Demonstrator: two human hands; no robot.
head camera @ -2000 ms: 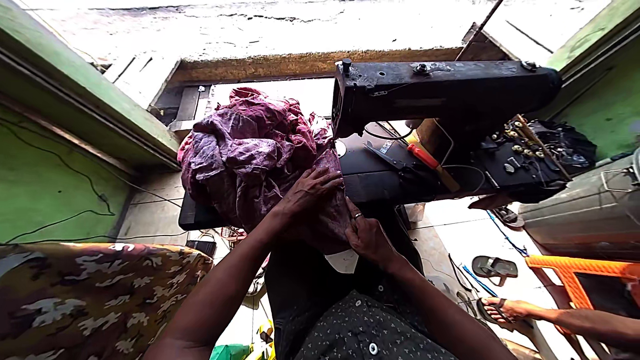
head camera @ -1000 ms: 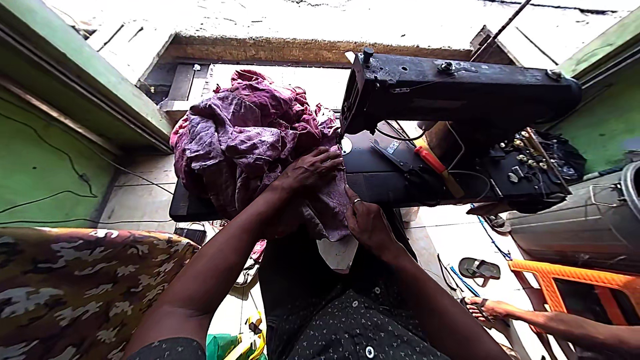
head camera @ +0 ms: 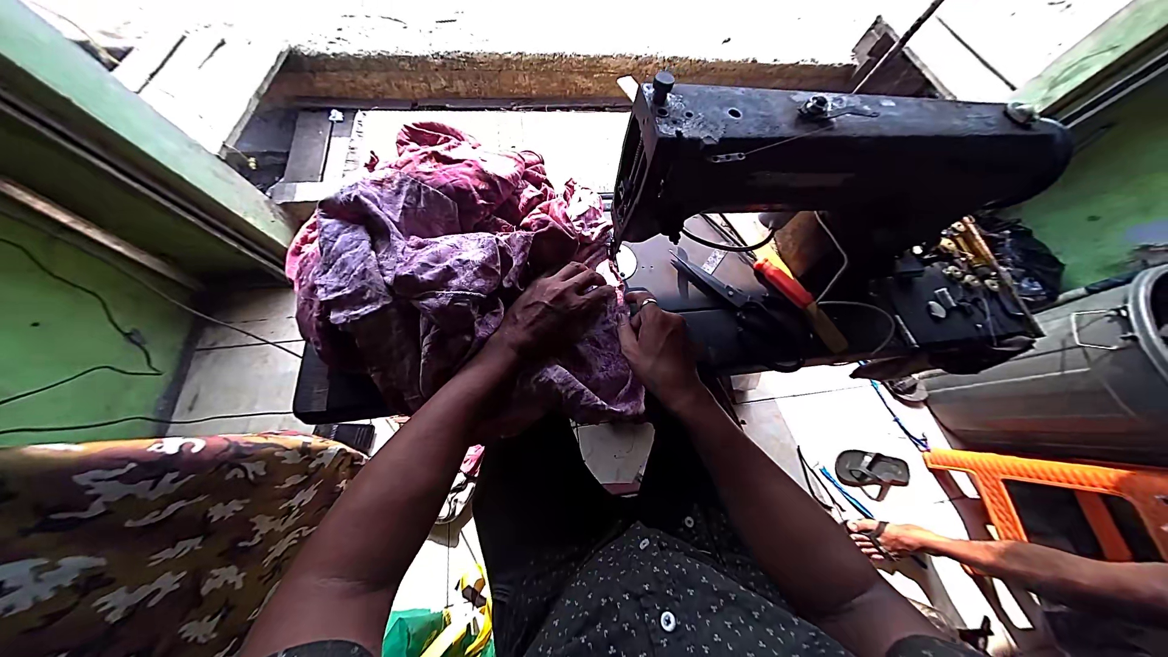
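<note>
A bunched purple and pink cloth [head camera: 411, 246] lies on the bed of a black sewing machine [head camera: 858, 151], left of the machine's head. The cloth's right edge runs beneath the needle area. My left hand [head camera: 557, 310] rests on the cloth just in front of the needle, fingers bent. My right hand [head camera: 659, 342], with a ring on one finger, pinches the cloth's right edge between thumb and fingers, close to the left hand. Scissors [head camera: 716, 281] and a red-handled tool [head camera: 785, 283] lie on the bed to the right.
Small metal parts [head camera: 958, 292] cover the machine table's right end. A camouflage-patterned cloth [head camera: 164, 538] is at lower left. On the right are a grey metal container [head camera: 1068, 365], an orange plastic chair [head camera: 1031, 479], a sandal [head camera: 871, 468] and another person's foot [head camera: 890, 540].
My right hand has moved up along the cloth's edge toward the needle. The cloth's lower part spreads wider below my hands than a second ago.
</note>
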